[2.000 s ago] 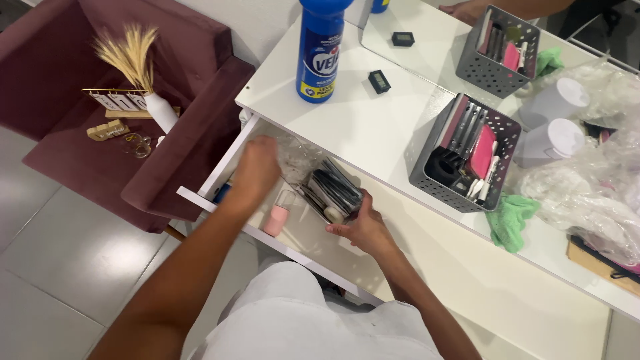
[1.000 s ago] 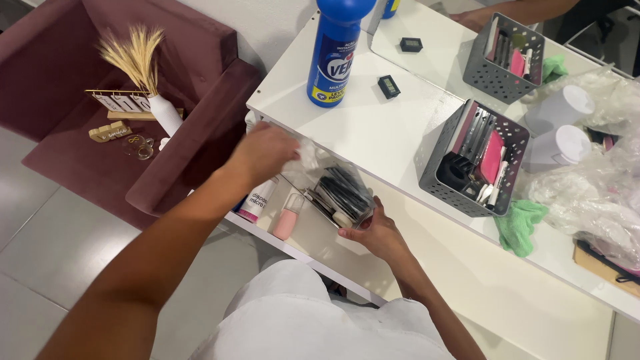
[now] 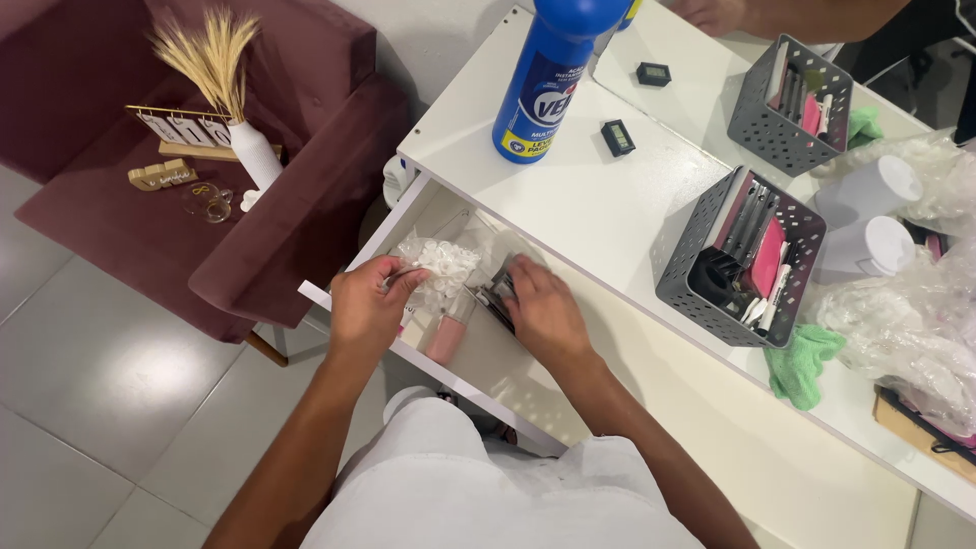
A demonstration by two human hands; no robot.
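Note:
My left hand [image 3: 374, 305] pinches a clear plastic bag of small white pieces [image 3: 442, 267] over the left end of an open white drawer [image 3: 488, 389]. My right hand [image 3: 545, 309] lies over a clear container [image 3: 476, 229] in the drawer, its fingers on dark slim items [image 3: 499, 301] there; whether they grip any cannot be told. Between my hands, nearer the drawer front, lies a pink bottle with a clear top [image 3: 446, 339]. Part of a labelled item shows below my left hand.
On the white tabletop [image 3: 610, 198] stand a blue cleaner bottle [image 3: 541, 84], a small black digital meter [image 3: 618, 138], a grey perforated basket [image 3: 740, 259], white cups, a green cloth [image 3: 804, 366] and plastic wrapping. A mirror borders the back. A maroon armchair [image 3: 305, 183] stands left.
The bag of white pieces now shows plainly in my left hand. My right hand has moved from the near side of the clear container to over its dark items.

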